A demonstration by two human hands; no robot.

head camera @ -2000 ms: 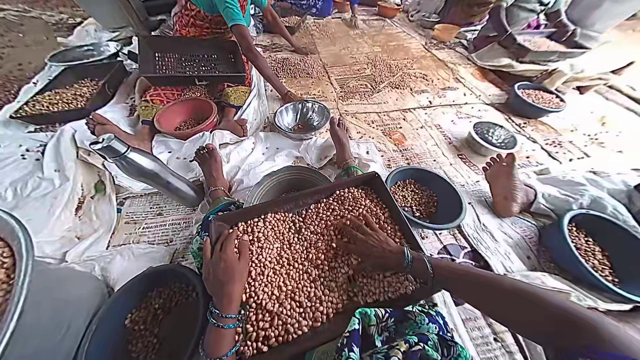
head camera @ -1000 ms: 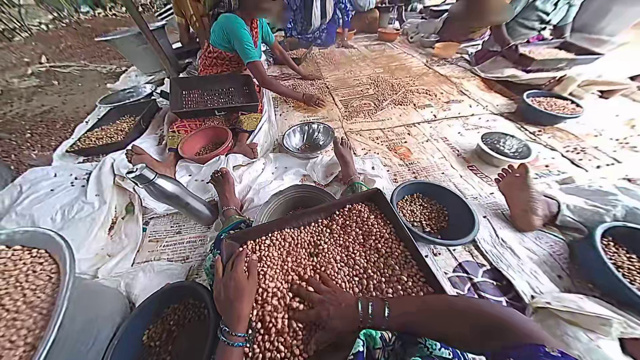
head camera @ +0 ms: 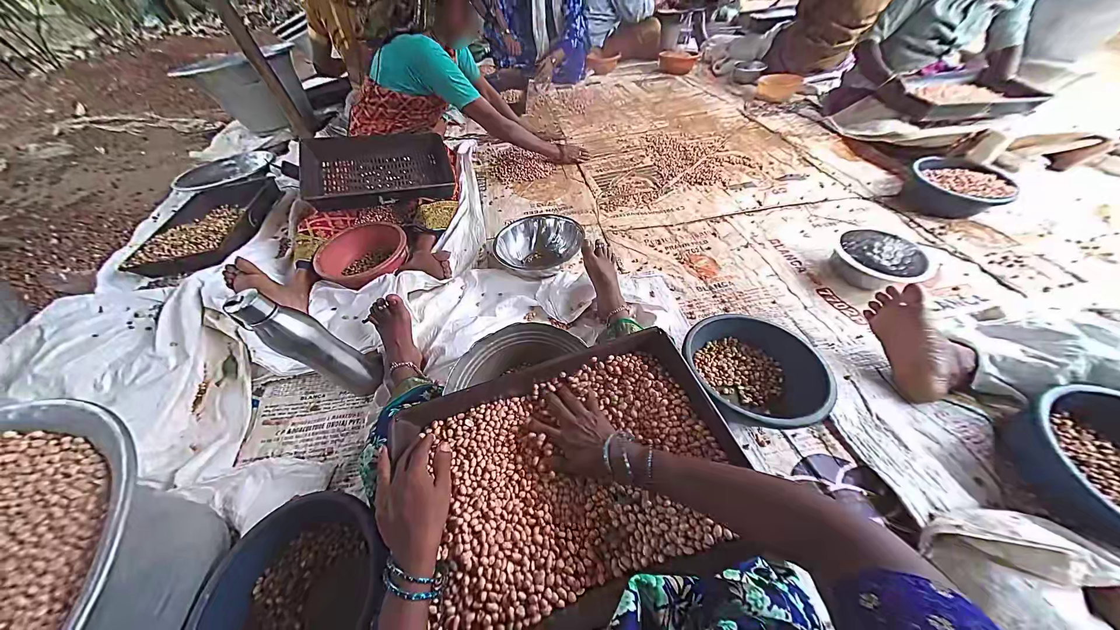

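A dark rectangular tray [head camera: 700,391] full of pinkish-brown shelled nuts, probably peanuts [head camera: 525,516], lies tilted across my lap. At the tray's left edge rests my left hand [head camera: 413,494], fingers along the rim and the edge of the nuts. My right hand [head camera: 573,429] lies palm down on the nuts near the upper middle, its fingers spread and holding nothing that shows. Behind the tray stands a round metal pan [head camera: 490,350], partly hidden by it. A blue-grey basin [head camera: 818,394] with nuts is to the right, and a dark basin [head camera: 359,525] with nuts to the left.
A large metal tub [head camera: 122,455] of nuts fills the lower left. A steel bottle [head camera: 306,337] lies on white sheeting beside my foot. Ahead, a person [head camera: 429,79] reaches over nuts on the printed mat, near a red bowl [head camera: 398,254] and a steel bowl [head camera: 538,245]. Another person's foot [head camera: 910,341] is at right.
My right hand has moved from the near middle of the nuts up toward the tray's far side. My left hand stays at the left edge. The coworker's arm remains stretched over the mat.
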